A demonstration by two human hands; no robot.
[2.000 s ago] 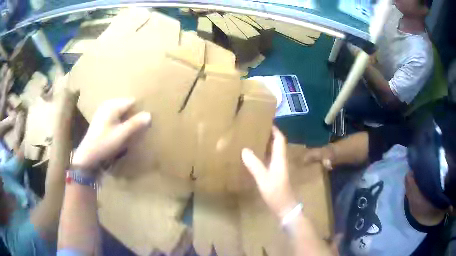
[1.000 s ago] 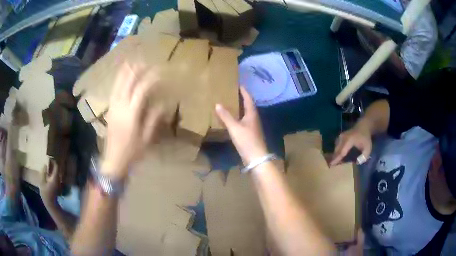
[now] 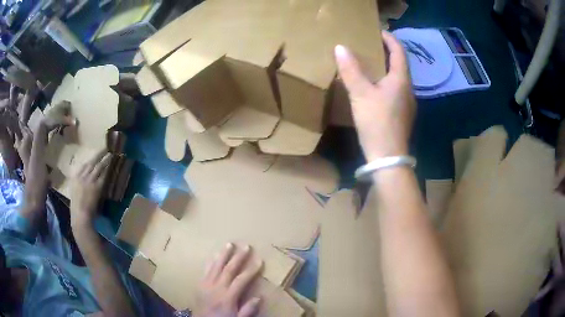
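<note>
Brown box blanks [image 3: 297, 31] with partly folded flaps lie at the top centre. My right hand [image 3: 384, 93], with a silvery bangle, grips their right edge, thumb on top and fingers at the side. Flat blanks [image 3: 248, 192] lie below them with slots and tabs. My left hand [image 3: 229, 278] rests palm down on these blanks at the bottom centre, fingers slightly spread; its wrist is cut off by the lower edge. More blanks [image 3: 502, 229] lie at the right.
A white digital scale [image 3: 430, 62] with dark thin pieces on its pan stands on the dark-green table [image 3: 433, 124] beyond my right hand. At the left a person's hands [image 3: 90, 179] touch another stack of blanks [image 3: 93, 105]. A yellowish box [image 3: 127, 28] is at the upper left.
My left hand has come down from the upper blanks onto the lower ones. My right hand stays at the upper blanks' right edge. The view has shifted, and the right-hand blanks now look more fanned.
</note>
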